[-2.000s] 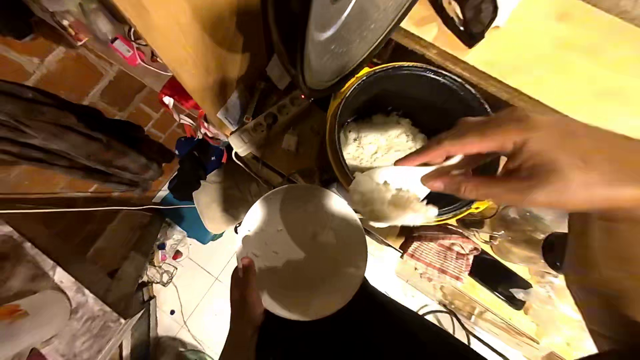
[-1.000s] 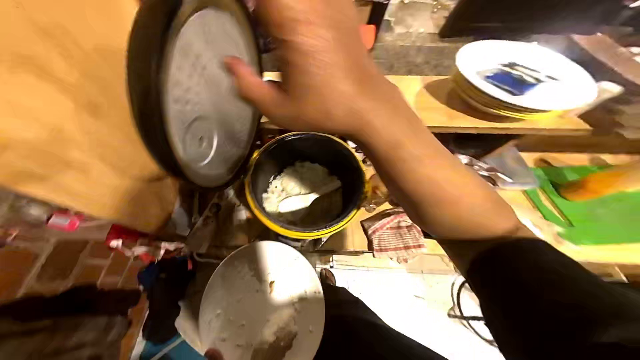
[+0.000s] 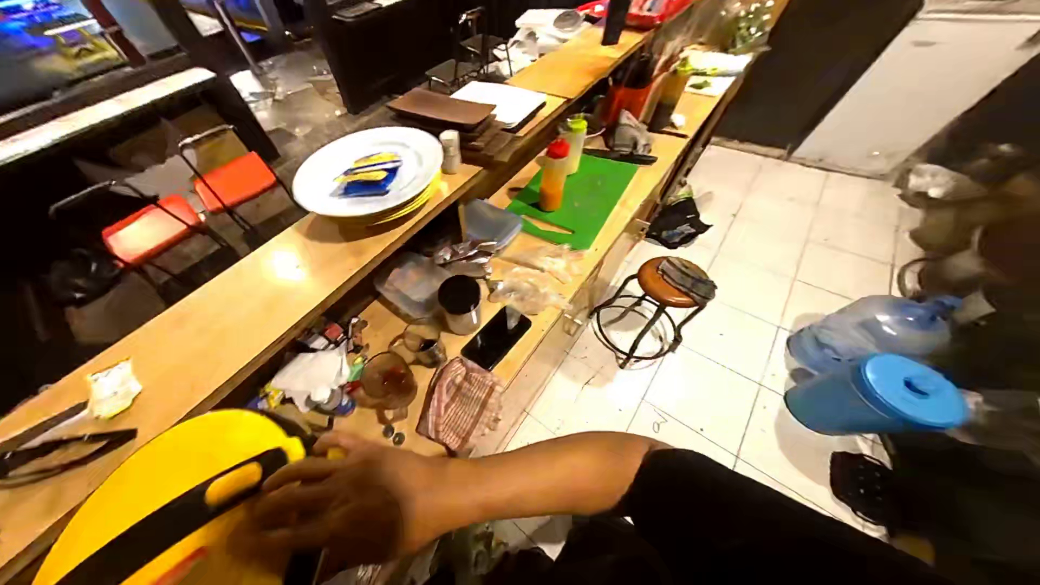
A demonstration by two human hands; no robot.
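Note:
A yellow lid with a black band and handle (image 3: 162,479) fills the lower left corner and covers the pot. Against the right side of this lid lies my right hand (image 3: 333,496), palm down and somewhat blurred; its fingertips are near the lid's edge, and whether they grip it is unclear. My left hand and the plate are outside the view. The rice and paddle cannot be seen. Close to my right hand, on the lower shelf, are a red-striped cloth (image 3: 461,405), a glass mug (image 3: 388,382) and a black phone (image 3: 496,337).
Stacked white plates (image 3: 367,172) stand on the upper counter. Sauce bottles (image 3: 554,175) rest on a green cutting board (image 3: 597,195). A round stool (image 3: 666,283), a blue lidded bin (image 3: 877,394) and a large water bottle (image 3: 869,329) stand on the tiled floor.
The open pot with rice is now under its yellow lid. My right hand has left the raised lid's inner side and is on its top. The plate and left hand have gone out of view as the view swung.

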